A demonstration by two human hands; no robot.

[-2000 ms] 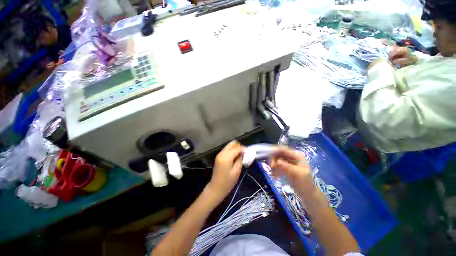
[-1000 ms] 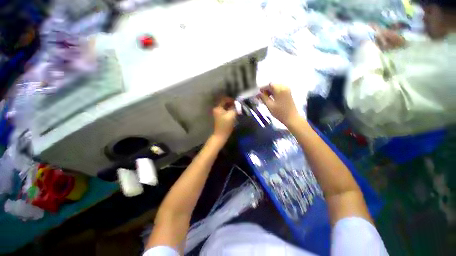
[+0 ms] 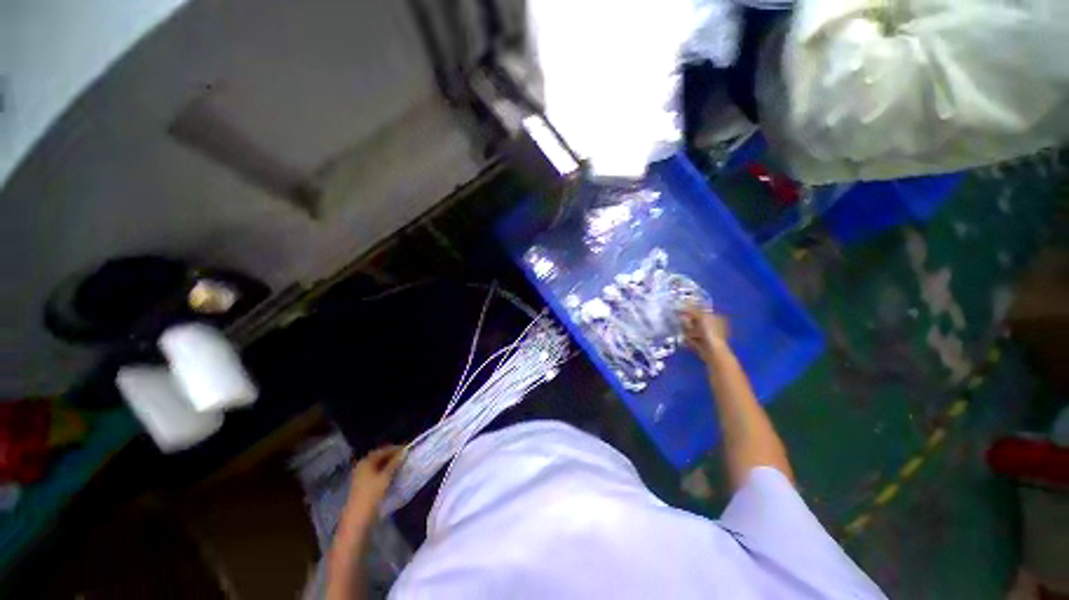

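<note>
My left hand [image 3: 378, 471] is at the left end of the uncoiled cable bundle [image 3: 498, 393], fingers at the white strands; whether it grips one I cannot tell. My right hand [image 3: 703, 328] is over the finished-coil tray [image 3: 762, 334], touching a coiled cable [image 3: 683, 293] at the right side of the pile; its fingers are small and blurred, so its grip is unclear. Several white coils [image 3: 627, 322] lie in the blue tray. The white winding posts [image 3: 205, 366] stand still on the machine front at the left.
The off-white machine [image 3: 293, 141] fills the upper left, with dark metal arms [image 3: 516, 100] above the tray. A brown cardboard box [image 3: 252, 516] is at the lower left. Another person's pale sleeve [image 3: 926, 88] is at the upper right. Green floor shows at the right.
My hands have moved down from the metal arms and apart, left to the cable bundle and right to the tray. The view has shifted down and right.
</note>
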